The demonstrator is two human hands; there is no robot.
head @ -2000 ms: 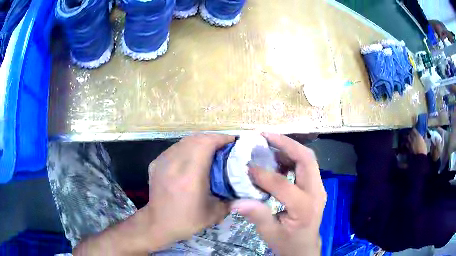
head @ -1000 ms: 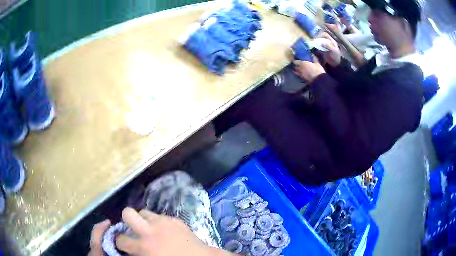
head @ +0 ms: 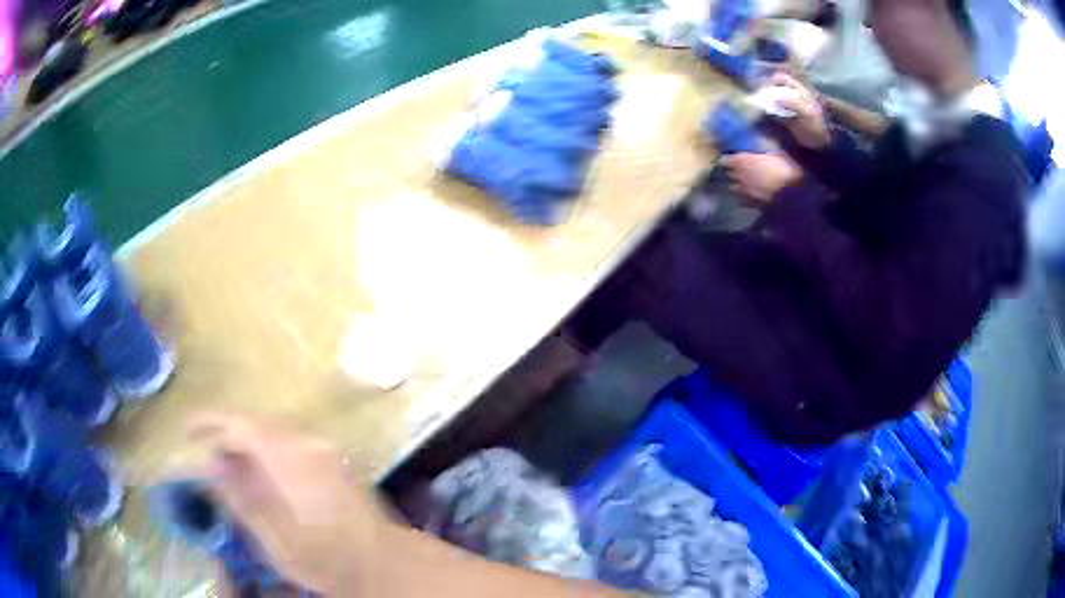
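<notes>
My right hand (head: 286, 496) reaches in from the lower right over the bench's near left part, motion-blurred. Its fingers are around a dark blue tubular piece (head: 239, 558), whose end with a dark round centre faces up and left; the grip is partly hidden. My left hand is not in view. Several blue tubular pieces (head: 117, 339) stand at the left with whitish rims at their bases. Loose pale rings (head: 672, 532) lie in a blue tote (head: 747, 526) at the lower right, beside my patterned knee (head: 508, 502).
The tan bench (head: 280, 292) curves along a green surface (head: 269, 105). A group of blue pieces (head: 537, 129) lies farther along it. A person in dark clothing (head: 818, 280) sits at the right, hands on a blue piece. More blue totes (head: 946, 549) stand on the floor.
My right hand has moved from over the lap, where it held a pale ring, up and over the bench to a blue piece. The view has shifted left, showing more standing pieces.
</notes>
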